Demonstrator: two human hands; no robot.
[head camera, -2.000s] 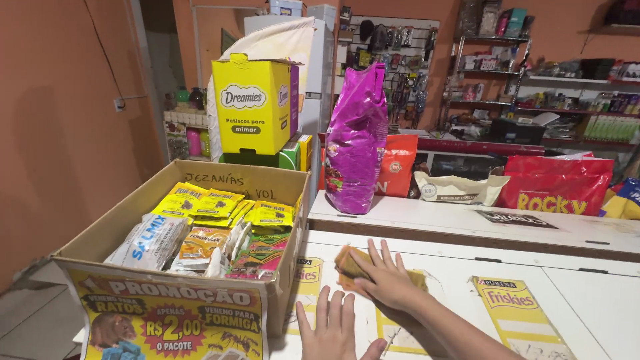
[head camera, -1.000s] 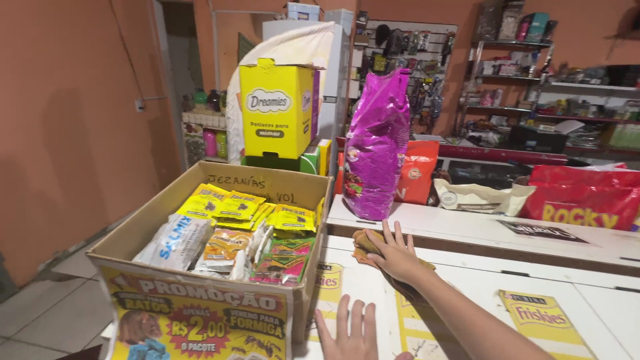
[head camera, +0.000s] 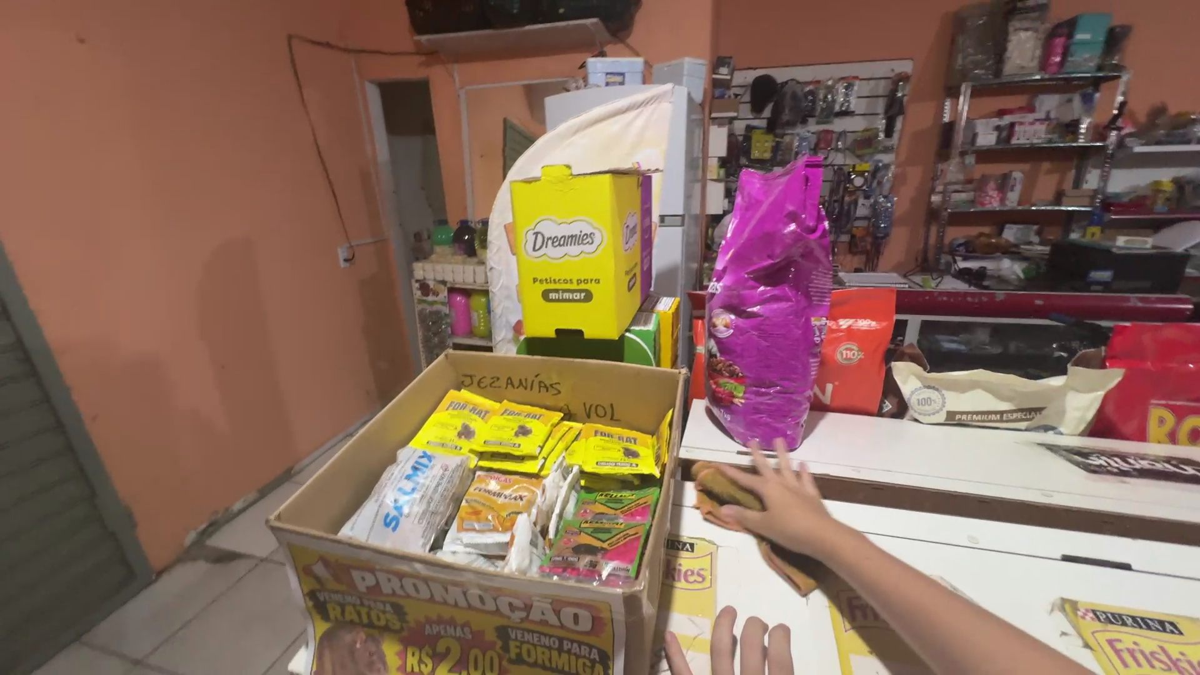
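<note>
My right hand (head camera: 783, 502) presses a brown-orange cloth (head camera: 729, 497) on the white counter (head camera: 900, 534), close to its raised back ledge and below a purple pet-food bag (head camera: 769, 309). The cloth lies partly under the fingers, with one end trailing toward the wrist. At the bottom edge, only the spread fingers of my left hand (head camera: 731, 647) show, with nothing in them; the rest is cut off. Left of both hands stands an open cardboard box (head camera: 661, 525) holding yellow sachets (head camera: 520, 427), a white bag (head camera: 408, 502) and green-pink packets (head camera: 605, 534).
A yellow treat box (head camera: 572, 253) stands on a green box (head camera: 600, 349) behind the cardboard box. Along the raised ledge are an orange bag (head camera: 855, 347), a cream bag (head camera: 1003, 398) and a red bag (head camera: 1148, 375). Printed Friskies stickers (head camera: 1134, 637) are on the counter.
The view has swung left. My right hand and the cloth have moved toward the cardboard box, near the foot of the purple bag. My left hand sits lower in the view.
</note>
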